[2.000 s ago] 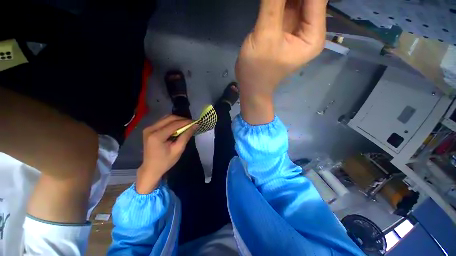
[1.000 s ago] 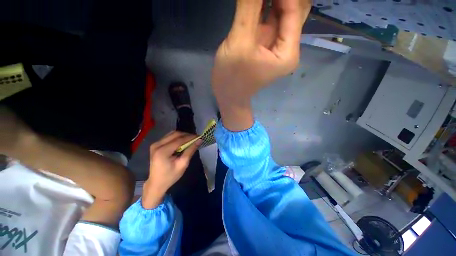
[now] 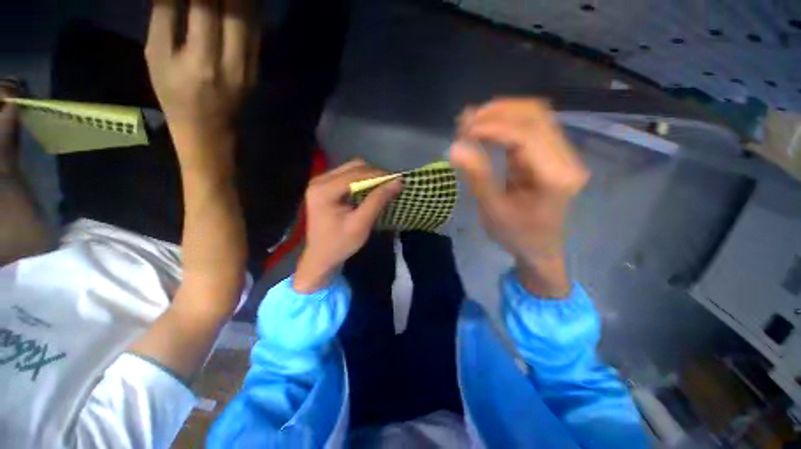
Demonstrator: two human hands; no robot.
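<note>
My left hand holds the dot label sheet over my lap, pinched between thumb and fingers. The sheet is pale yellow with a close grid of black dots, and its left part is folded. My right hand is raised just right of the sheet, blurred, with thumb and forefinger curled toward each other. Whether a dot sticker is on its fingertips cannot be told. White product boxes, each with a black dot, lie in rows at the top right.
Another person in a white T-shirt sits at left, one arm raised, with a similar yellow sheet in the other hand. A red stool edge shows between us. A white cabinet stands at right.
My right hand has come down from the boxes at the top to beside the sheet. The sheet in my left hand now shows more of its dots. The other person's arm has risen.
</note>
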